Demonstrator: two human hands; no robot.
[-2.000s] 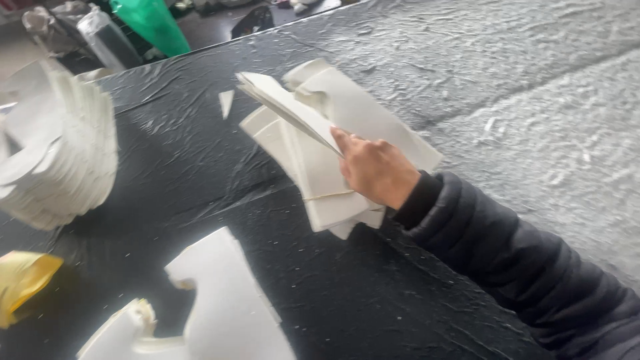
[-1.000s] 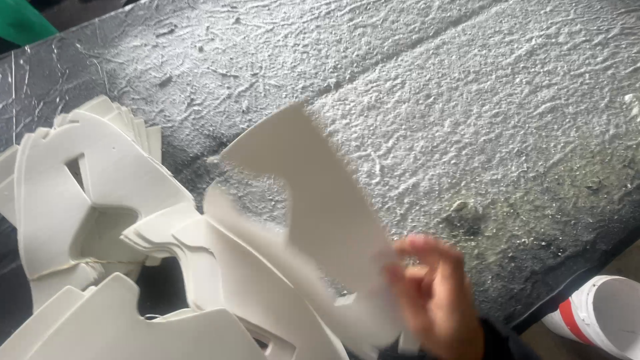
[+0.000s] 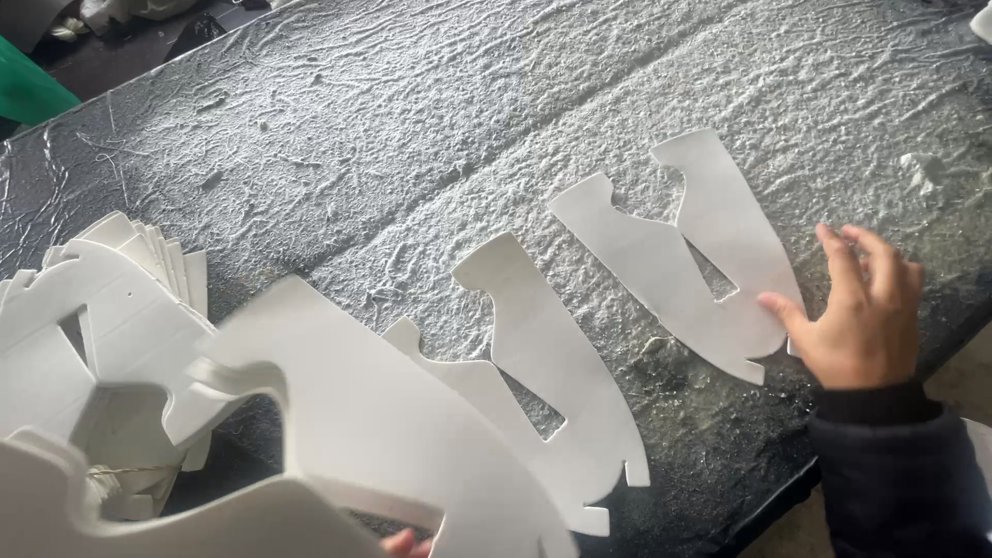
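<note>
A stack of white die-cut foam sheets [image 3: 364,387] fills the lower left, close to the camera. Fingertips of my left hand [image 3: 408,544] show at its lower edge, holding it; the rest of that hand is hidden. One cut sheet [image 3: 550,349] lies on the table beside the stack and partly behind it. Farther right, another cut sheet [image 3: 728,232] lies flat, with a V-shaped notch and a narrow slot. My right hand [image 3: 856,310] is at this sheet's right edge, fingers spread, thumb at the sheet.
A pile of similar white pieces [image 3: 116,310], with a tie around part of it, lies at the left. The table [image 3: 465,116] has a wrinkled black covering with whitish residue. Something green [image 3: 31,85] stands beyond its far left edge.
One second ago my right hand held a raised sheet; now two sheets lie spread on the table and that hand is farther right. The view has shifted since two seconds ago.
</note>
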